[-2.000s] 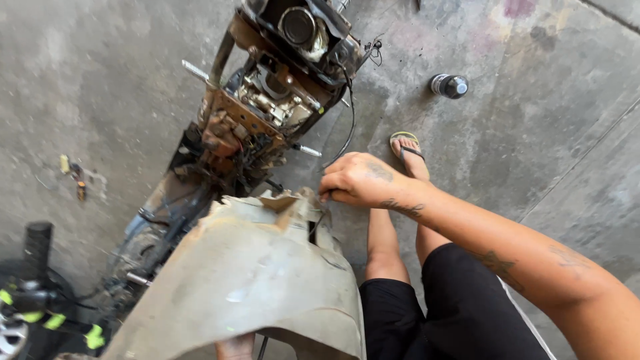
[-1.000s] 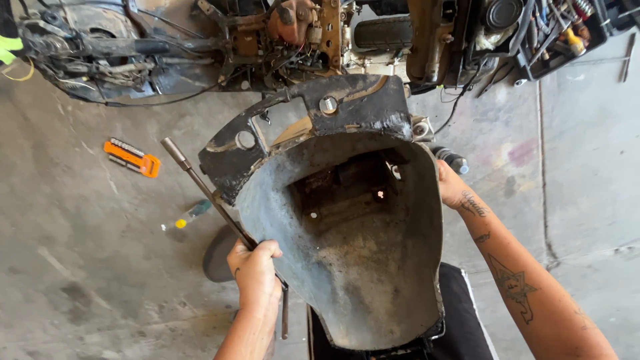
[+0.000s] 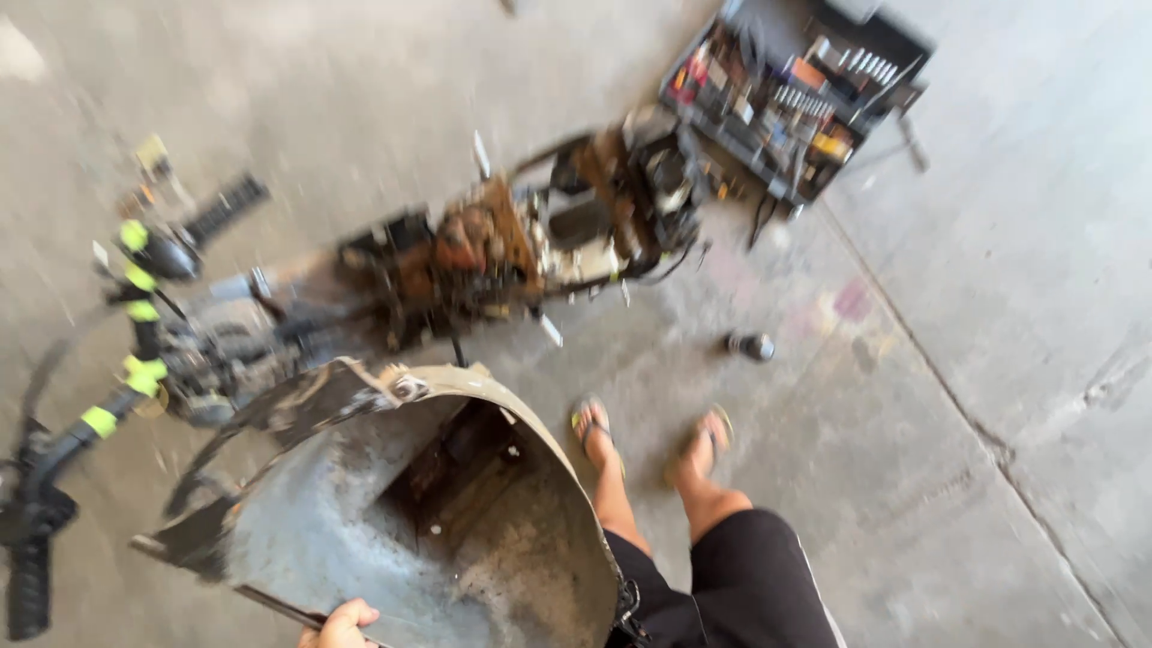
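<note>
My left hand (image 3: 342, 625) is at the bottom edge, its thumb over the rim of a large hollow scooter body shell (image 3: 504, 558), gripping it. A thin metal rod (image 3: 274, 605) runs along that rim into the same hand. The shell's inside faces up, grey and stained, with a dark recess and a broken black edge at its upper left. Beyond it lies a stripped scooter frame (image 3: 486, 243) with rusty metal and exposed parts. My right hand is out of view. The picture is blurred.
An open toolbox (image 3: 801, 99) full of tools stands at the upper right. A dark can (image 3: 751, 346) is on the concrete floor near my sandalled feet. The handlebar (image 3: 99, 421), with yellow-green bands, extends at the left, and small items (image 3: 155, 162) lie beyond it.
My right hand, on the shell's right rim a second ago, has left the view. The shell has turned from its outer side to its hollow inside since the earliest frame. The view has swung.
</note>
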